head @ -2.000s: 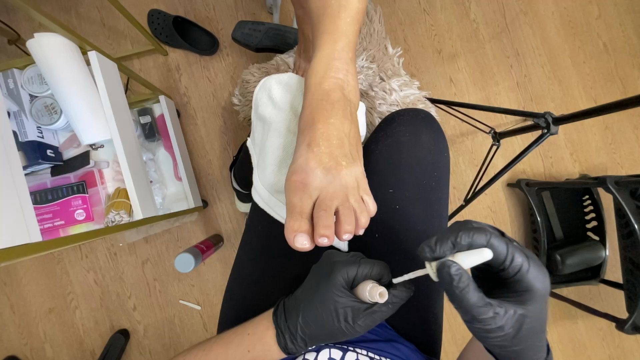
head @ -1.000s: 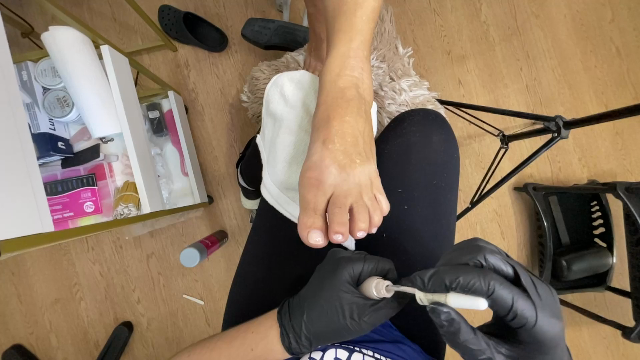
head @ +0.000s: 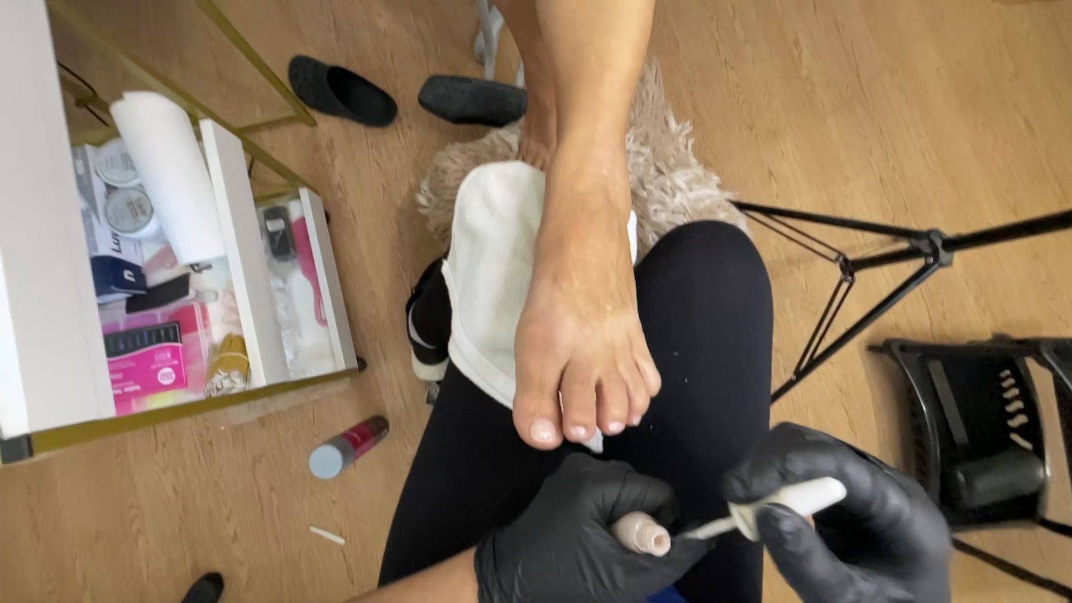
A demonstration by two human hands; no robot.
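Note:
My left hand [head: 586, 528], in a black glove, is closed around a pale pink nail polish bottle [head: 643, 534] with its neck uncovered. Between the fingers of my gloved right hand [head: 846, 511] is the white nail polish brush cap [head: 791, 507]; its brush points left, just right of the bottle's mouth and outside it. Above both hands another person's bare foot [head: 582, 335] rests over a white towel [head: 494, 251] on my black-clad legs. The toenails look pale and glossy.
At left, open white drawers [head: 243, 251] hold a paper roll [head: 172, 176], jars and packets. A spray can [head: 349, 446] and a small white stick [head: 327, 535] lie on the wooden floor. Black clogs [head: 343, 90] are at the top, a black tripod [head: 931, 247] and a black plastic chair [head: 980, 435] at right.
Two seconds ago the brush was outside the bottle; one second ago it was at the bottle's mouth. Now my right hand holds it clear of the mouth again.

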